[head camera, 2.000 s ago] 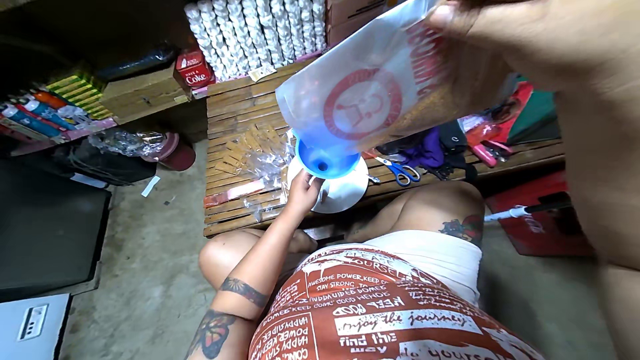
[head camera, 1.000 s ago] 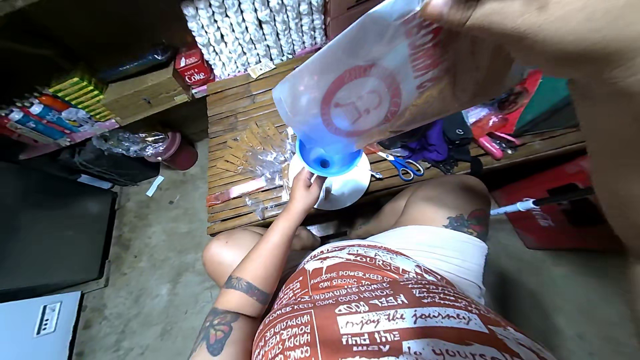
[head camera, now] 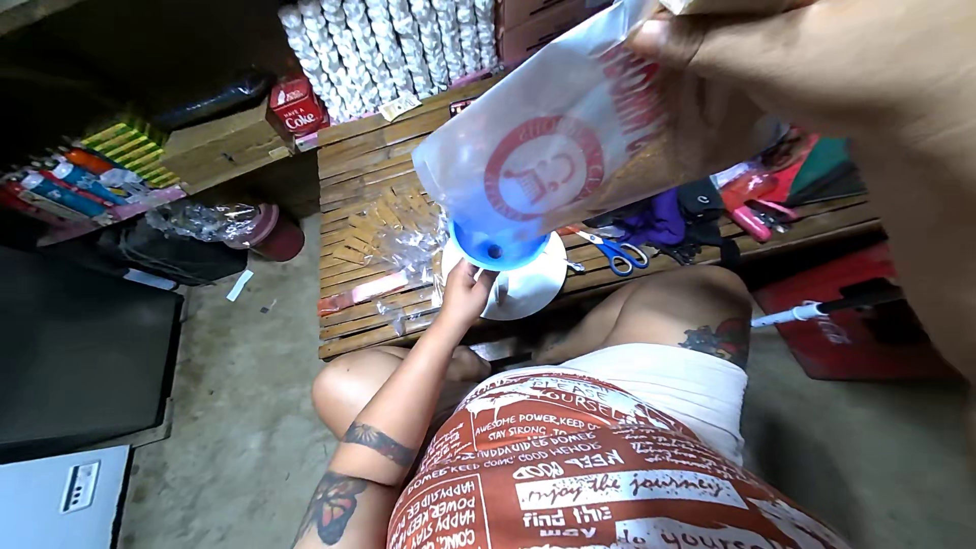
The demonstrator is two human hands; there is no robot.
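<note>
My left hand (head camera: 467,290) grips a blue plastic funnel (head camera: 499,252) from below, above a round white plate or lid (head camera: 534,288) at the slatted table's near edge. My right hand (head camera: 732,57), large and close to the camera, pinches the upper end of a translucent plastic bag (head camera: 526,152) with red print. The bag slants down to the left, its lower end at the funnel's mouth. Brownish contents show in the bag's upper right part. What lies under the funnel's spout is mostly hidden by my fingers.
Small clear packets with brown contents (head camera: 389,229) lie left of the funnel on the bamboo table (head camera: 343,164). Blue-handled scissors (head camera: 621,255), a purple cloth (head camera: 659,217) and pink-handled pliers (head camera: 751,221) lie to the right. White sachet strips (head camera: 396,53) hang behind.
</note>
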